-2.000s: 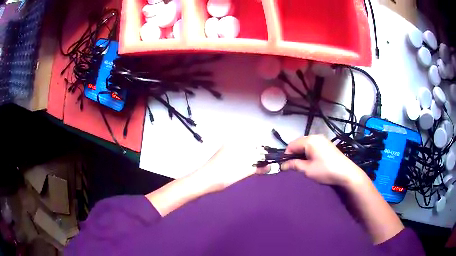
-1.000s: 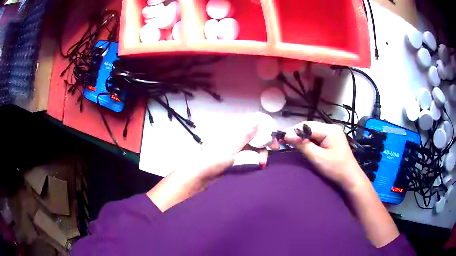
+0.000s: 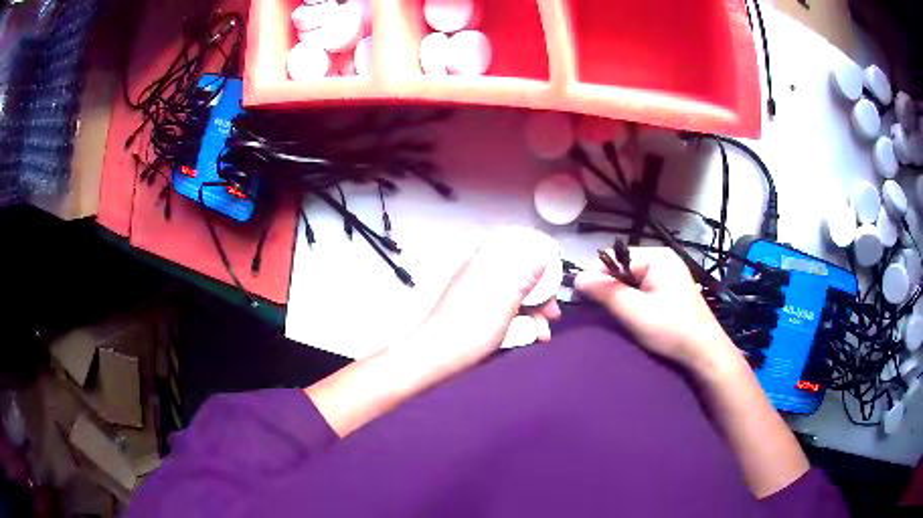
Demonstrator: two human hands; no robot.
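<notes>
My left hand [image 3: 471, 309] holds a round white unit [image 3: 541, 265] at its fingertips, and a second white unit [image 3: 524, 332] shows below the fingers. My right hand [image 3: 653, 304] grips several black charging cables, with plug tips [image 3: 618, 261] sticking up above the fingers. One cable plug [image 3: 569, 274] is pinched at the edge of the upper unit; whether it is fully seated is hidden. The cables run right to a blue USB hub [image 3: 799, 322]. A loose white unit [image 3: 560, 198] lies on the white sheet above my hands.
A red divided tray [image 3: 496, 94] holding white units spans the top. A second blue hub [image 3: 218, 152] with bunched black cables [image 3: 334, 162] is at the left. Many white units [image 3: 867, 207] lie at the far right. Cardboard pieces [image 3: 106, 390] are below the bench at left.
My right hand has gone from a spread bunch of cables to one plug at the unit, with other plugs held upright. My left hand has raised a white unit into view.
</notes>
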